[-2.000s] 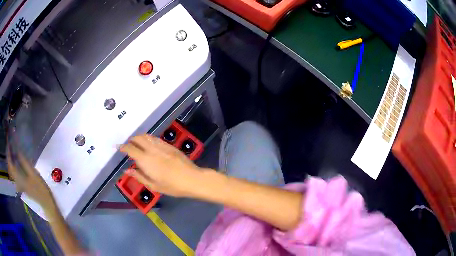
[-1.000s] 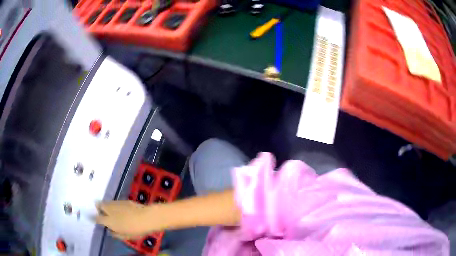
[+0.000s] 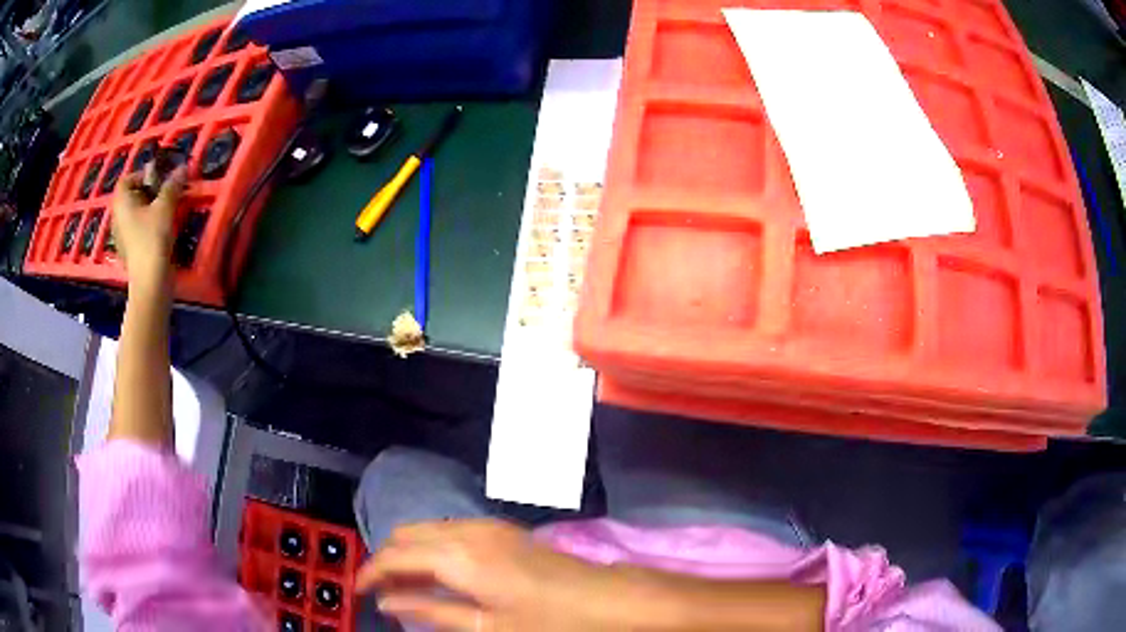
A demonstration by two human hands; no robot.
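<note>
My left hand (image 3: 146, 222) is over the filled red parts tray (image 3: 204, 259) at the upper left. Its fingertips close around a black unit (image 3: 161, 163); I cannot tell if the unit is lifted clear of its pocket. My right hand (image 3: 457, 570) is low in front of my lap, slightly blurred, with fingers spread and nothing seen in it. Its fingertips are at the right edge of the small red tray (image 3: 262, 543), which holds several black round parts and is cut off by the lower edge.
The green bench (image 3: 333, 278) holds a yellow-handled tool (image 3: 387, 198), blue stick (image 3: 425, 247), two black round parts and a tan scrap (image 3: 406, 333). A white liner sheet (image 3: 540, 426) overhangs the edge beside stacked red trays (image 3: 753, 340) bearing white paper (image 3: 852, 130). A blue box (image 3: 420, 49) stands behind.
The view has swung right and up from the machine panel to the bench. My left hand, last seen by the panel, is now at the filled tray. My right hand has moved off the panel's edge.
</note>
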